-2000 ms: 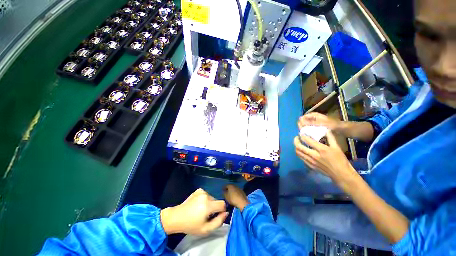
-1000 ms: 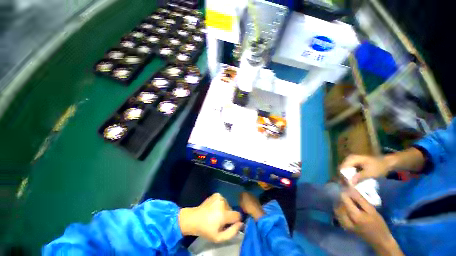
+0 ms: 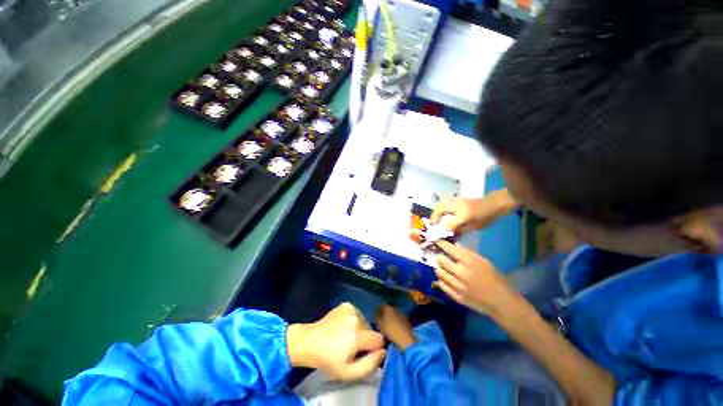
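The benchtop machine's white work plate (image 3: 337, 208) is in front of me, with a black fixture block (image 3: 388, 170) lying on it. The orange fixture (image 3: 417, 225) at its front right is partly covered by another person's hands and a white cloth or tissue (image 3: 439, 230). My left hand (image 3: 339, 344) is loosely curled below the machine's blue front edge, with nothing visible in it. My right hand (image 3: 393, 326) is beside it to the right, partly hidden and dark; its fingers are unclear.
A black tray (image 3: 252, 193) with silver-faced assemblies and some vacant pockets lies on the green surface (image 3: 119, 262) at left. More filled trays (image 3: 238, 83) lie behind it. The white machine head (image 3: 384, 99) stands over the plate. The other person's head (image 3: 602, 103) leans in from the right.
The other person has leaned in, and their hands with the white cloth have moved left onto the orange fixture. The black block now lies farther forward. My hands stay low.
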